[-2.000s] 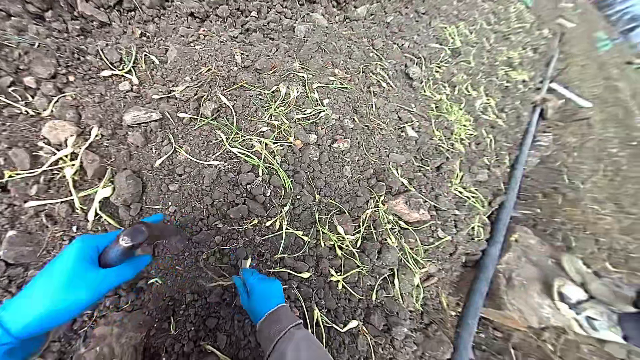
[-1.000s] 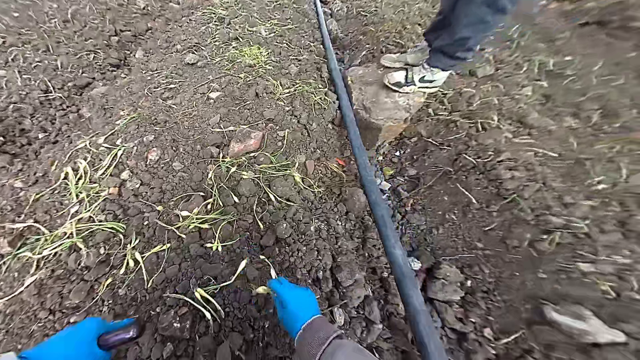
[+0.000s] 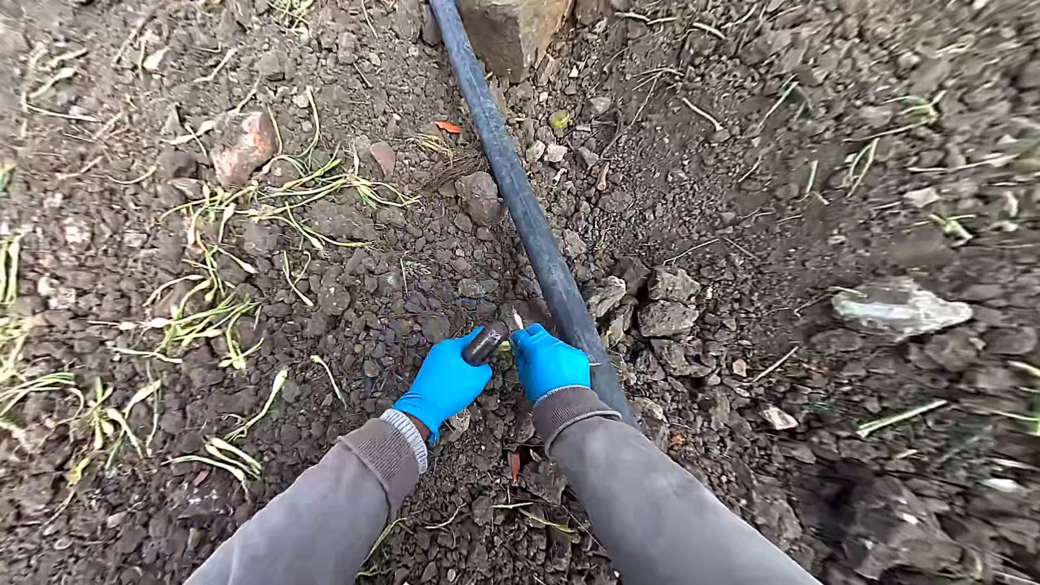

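Note:
My left hand (image 3: pixel 448 379), in a blue glove, is closed around a dark rounded tool handle (image 3: pixel 486 342); the rest of that tool is hidden. Just right of it, my right hand (image 3: pixel 550 361), gloved the same, pinches a small plant with a pale bulb tip (image 3: pixel 517 320) and a bit of yellow-green stem. Both hands are low over the soil, almost touching, with my right hand against the left side of a black pipe (image 3: pixel 532 223). Uprooted seedlings with pale bulbs (image 3: pixel 213 321) lie scattered on the soil to the left.
The pipe runs from the top middle down past my right hand. A large stone block (image 3: pixel 512 32) stands beside its upper end. Stones (image 3: pixel 668 305) lie right of the pipe, a reddish rock (image 3: pixel 244 148) at upper left and a pale rock (image 3: pixel 902 309) at far right.
The view has swung to the right. My hands, apart in both earlier frames, are now close together by the pipe. The other person's legs and shoes, seen one second ago, are out of view.

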